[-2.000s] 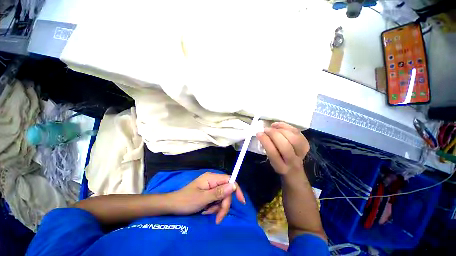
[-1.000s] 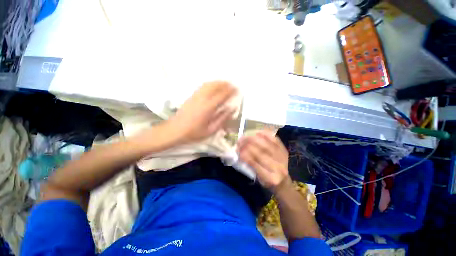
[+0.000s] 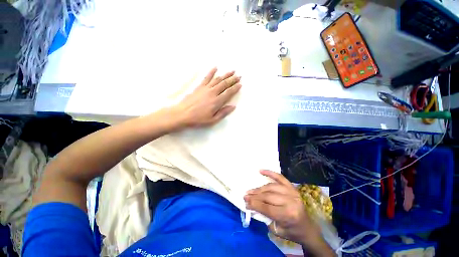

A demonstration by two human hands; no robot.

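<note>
A large cream garment piece (image 3: 216,150) lies glaring white on the table and drapes over its front edge to the lap. My left hand (image 3: 206,103) rests flat on it, fingers spread, holding nothing. My right hand (image 3: 277,203) pinches the lower corner of the garment piece over the lap. A short white narrow tape (image 3: 245,218) hangs as a small loop from the cloth beside the right fingertips.
A smartphone (image 3: 350,50) and a tan card (image 3: 286,67) lie on the machine table at right. Snips (image 3: 395,102) and a green-handled tool (image 3: 431,115) lie at the right edge. Tape bundle (image 3: 43,37) is upper left. Blue crate (image 3: 423,185) and yellow-gold bag (image 3: 314,201) are below.
The tape was stretched between both hands. Now my left hand lies flat on the garment, and my right hand has moved lower, drawing the cloth's corner down. The view has shifted.
</note>
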